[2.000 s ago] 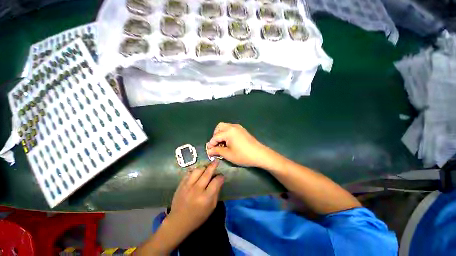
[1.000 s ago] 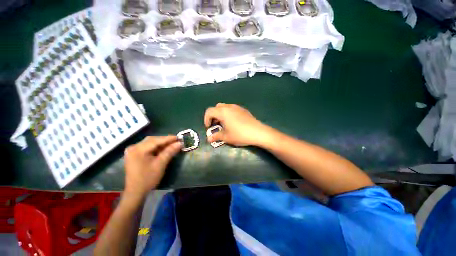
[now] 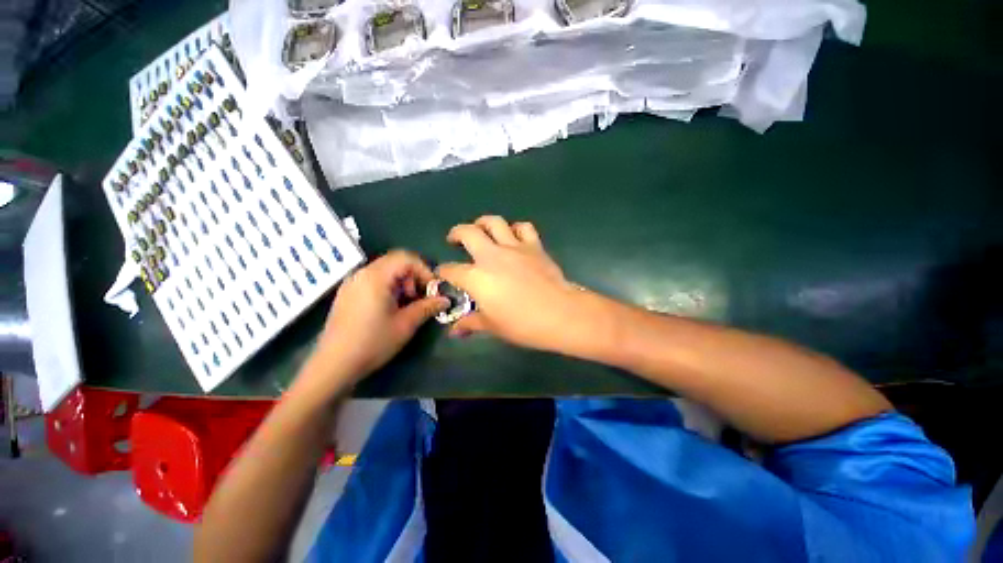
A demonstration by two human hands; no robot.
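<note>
A silvery watch case frame (image 3: 450, 301) with an open centre is held between my two hands, just above or on the green bench top. My left hand (image 3: 385, 308) pinches its left edge with thumb and fingers. My right hand (image 3: 517, 280) holds its right side with thumb and forefinger, the other fingers spread. Whether a second frame lies under or against it cannot be told. Any small insert at the fingertips is too small to see.
The foam parts tray (image 3: 237, 236) lies left, over another tray. The housing tray stack with white liner sheets (image 3: 528, 94) stands at the back, holding dark-silver housings (image 3: 394, 30). A white board (image 3: 50, 291) is far left. Red stools (image 3: 176, 462) stand below the green bench (image 3: 704, 220).
The view has shifted, bringing the white board into sight. My left hand has moved right to my right hand. The two frames seen apart before now show as one frame between the hands.
</note>
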